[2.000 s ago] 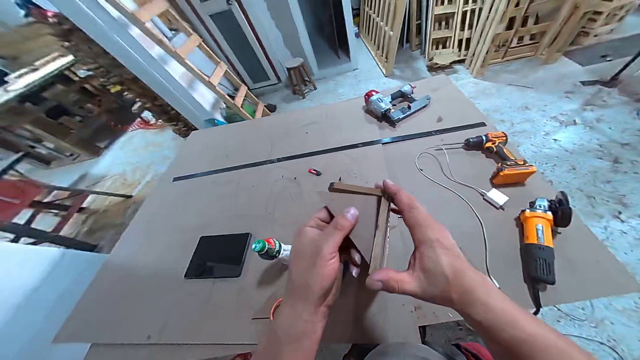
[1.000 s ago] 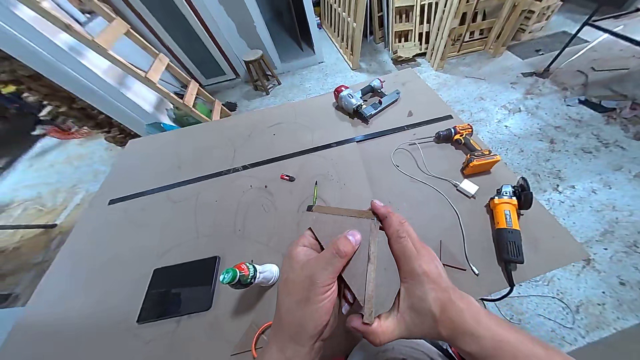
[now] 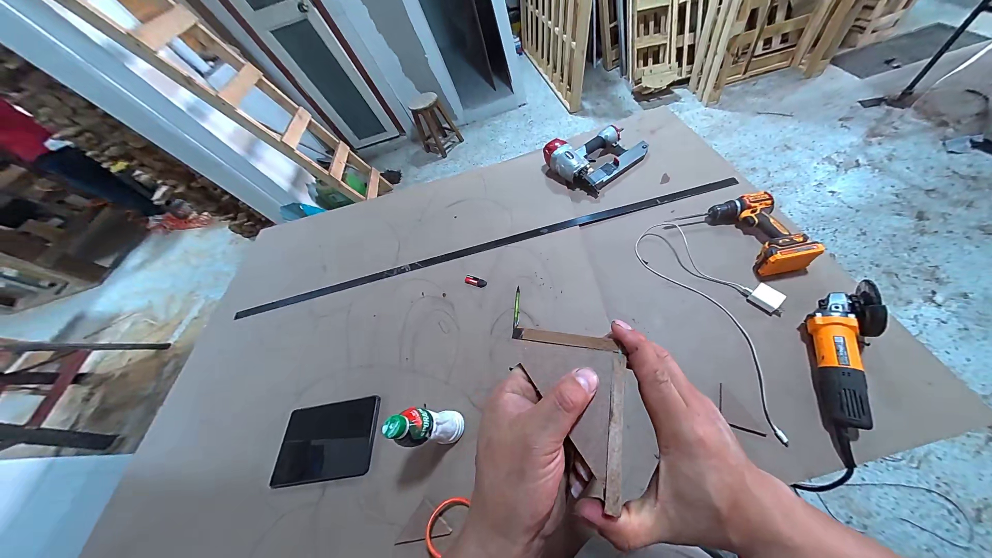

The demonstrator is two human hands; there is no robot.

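Note:
Both hands hold a small assembly of thin wood or fiberboard pieces above the table. My left hand (image 3: 535, 457) grips its left side, thumb on a flat piece. My right hand (image 3: 682, 442) holds the right side between finger and thumb, along an upright strip (image 3: 614, 434). Another strip (image 3: 570, 339) runs left from the corner by my right fingertip. A green pencil-like stick (image 3: 517, 306) shows at that strip's left end; whether they touch I cannot tell. Left of my left hand lie a green-capped bottle (image 3: 422, 426) and a black tablet (image 3: 325, 442).
On the table (image 3: 194, 403) lie a long dark metal strip (image 3: 480, 249), a red-and-black small item (image 3: 475, 281), a pneumatic nailer (image 3: 593, 159), a cordless drill (image 3: 767, 232), a white charger (image 3: 766, 297) with cable and an angle grinder (image 3: 841, 356). A person (image 3: 70, 163) is at far left.
Both hands stay on the wooden pieces, which are turned slightly compared with two seconds ago. The green stick shows now and one second ago. The view has shifted.

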